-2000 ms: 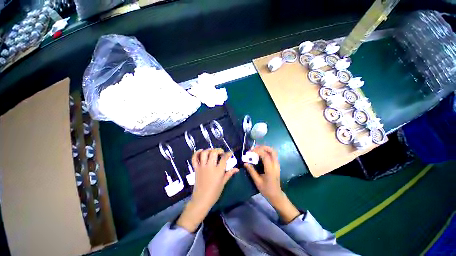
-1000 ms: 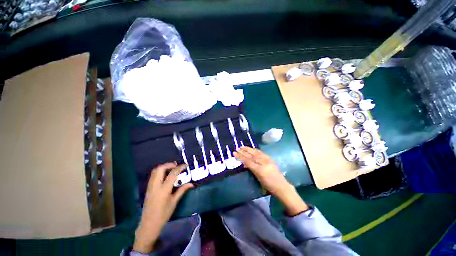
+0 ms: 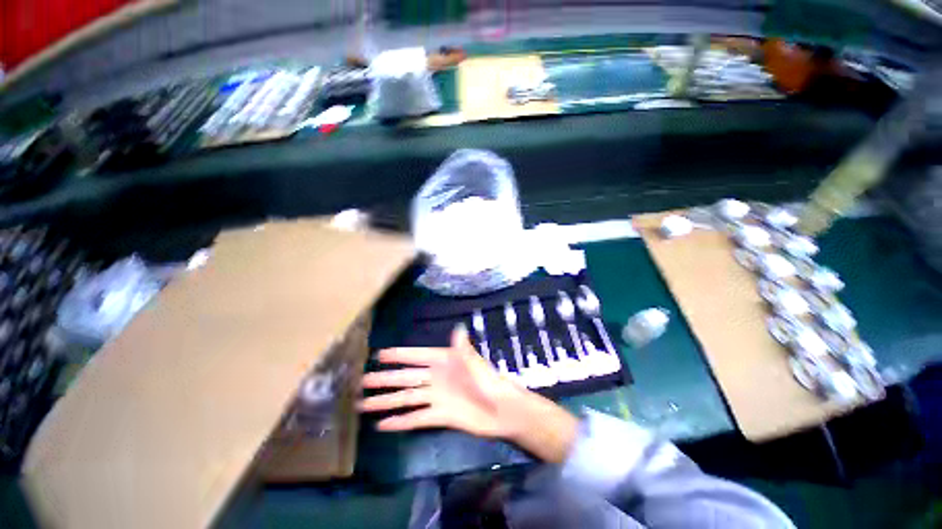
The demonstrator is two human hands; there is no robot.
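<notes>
Several ring-and-stem units (image 3: 540, 329) stand in a row on the black pad (image 3: 434, 329), white blocks at the near end. My right hand (image 3: 444, 391) reaches left over the pad's near left corner, fingers spread, palm empty. It partly covers the leftmost unit. My left hand is not in view. A large cardboard sheet (image 3: 207, 351) lies tilted at the left, over a tan tray (image 3: 346, 455) with units (image 3: 318, 387) at its edge. A whitish bottle (image 3: 647, 325) lies right of the row. The frame is blurred.
A clear bag of white parts (image 3: 470, 232) stands behind the pad, with crumpled white material (image 3: 558, 251) beside it. At the right, a cardboard sheet (image 3: 708, 346) bears rows of units (image 3: 795, 300). The dark conveyor (image 3: 578, 145) runs behind. Another plastic bag (image 3: 108, 300) lies far left.
The view has swung left and up. My right hand has left the row's right end and moved left, opening. My left hand has gone out of view. The left cardboard sheet has shifted and tilted.
</notes>
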